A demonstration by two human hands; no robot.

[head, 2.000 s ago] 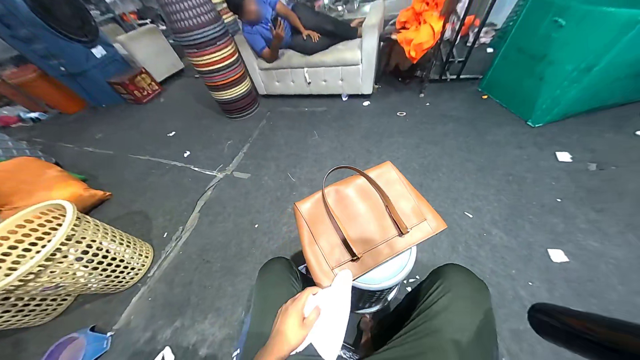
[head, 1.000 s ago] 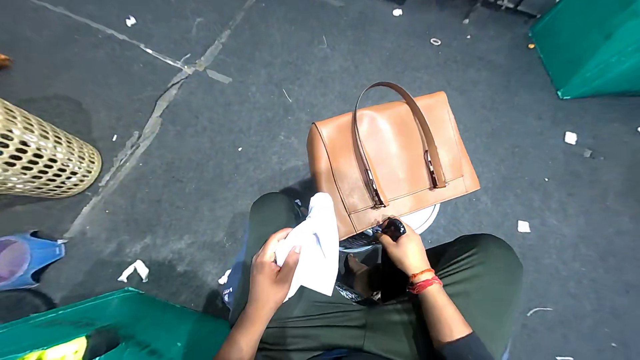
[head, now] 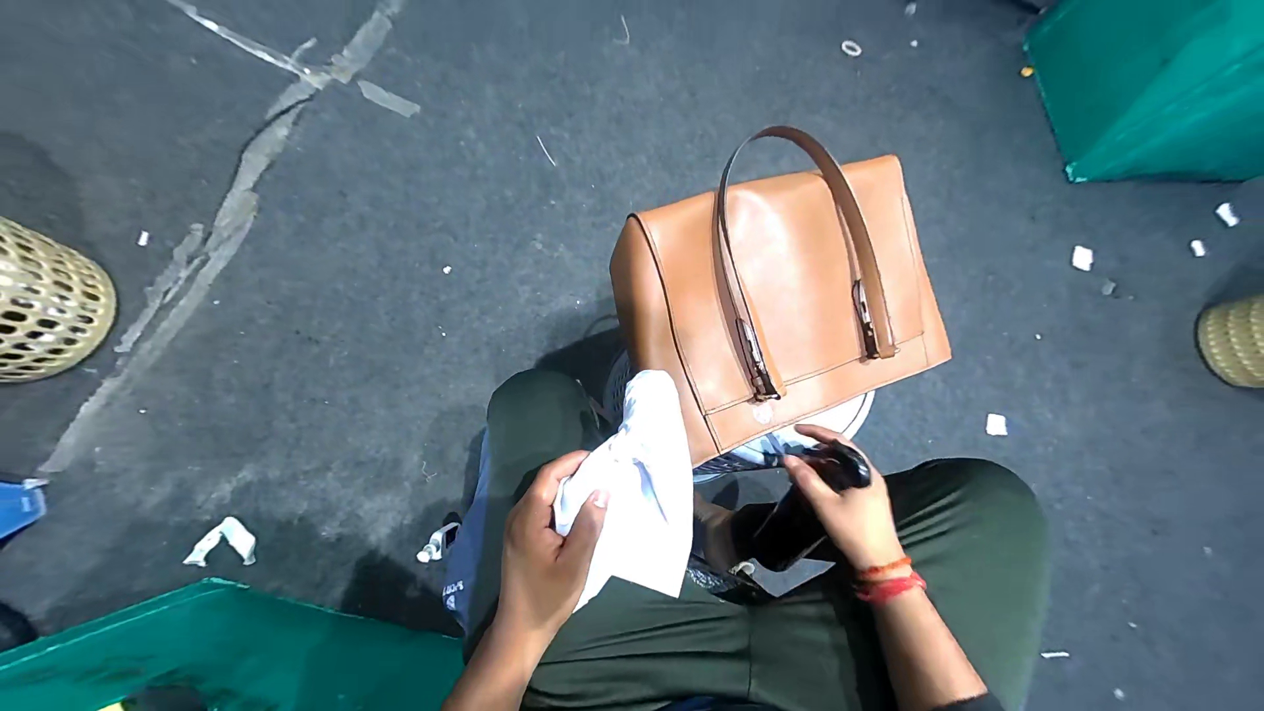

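A tan leather handbag [head: 800,296] with two brown strap handles rests tilted on a round white-topped support [head: 851,415], in front of my knees. My left hand [head: 555,543] grips a white cloth [head: 642,494], whose upper end is at the bag's lower left corner. In my right hand [head: 844,504] is a dark bottle [head: 790,523] with a black spray-type top, held just below the bag's lower edge. A wet-looking spot shows on the bag's bottom band near the left handle.
Green containers or panels stand at the lower left [head: 296,652] and upper right [head: 1145,89]. A cream perforated basket [head: 49,301] is at the left edge, another [head: 1234,341] at the right. White scraps [head: 222,541] lie on the dark floor, and a blue plastic object [head: 20,506] is at far left.
Two seconds ago only my left hand with the cloth was in view; my right hand has since come in with the dark bottle. The view has tipped down, away from the sofa.
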